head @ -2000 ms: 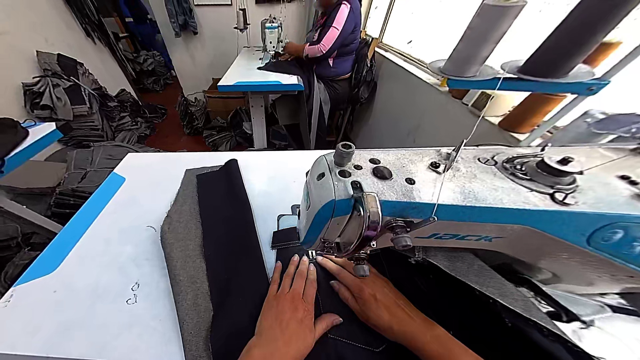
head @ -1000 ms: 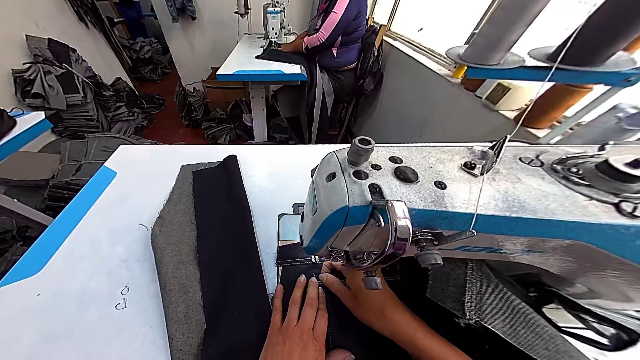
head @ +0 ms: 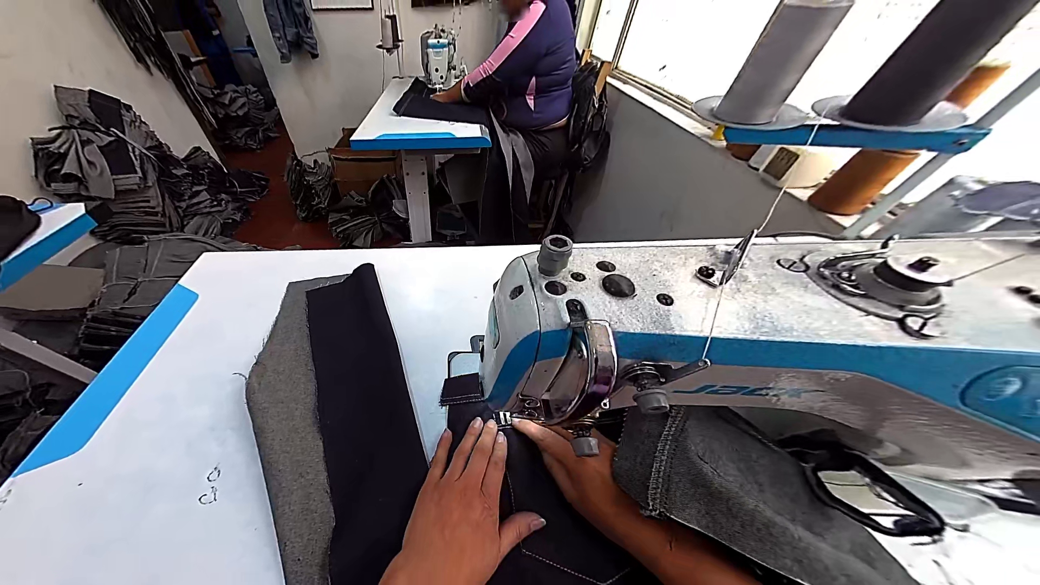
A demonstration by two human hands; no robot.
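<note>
A Jack industrial sewing machine stands on the white table, its presser foot down on dark denim with pale topstitching. My left hand lies flat on the denim, fingers apart, fingertips just in front of the foot. My right hand rests on the same cloth right of the foot, partly under the machine head; its fingers are partly hidden, so its grip cannot be told. Left of the machine lie a folded dark denim piece and a grey cloth edge. Grey denim is bunched under the machine arm.
Thread cones stand on a blue rack at the upper right. Beyond the table, a person works at another sewing machine. Bundles of dark garments are piled at the left. The table has a blue edge.
A dark flap of the denim now shows behind the presser foot, where the last frame showed less of it. Both hands stay beside the foot. The view has shifted slightly.
</note>
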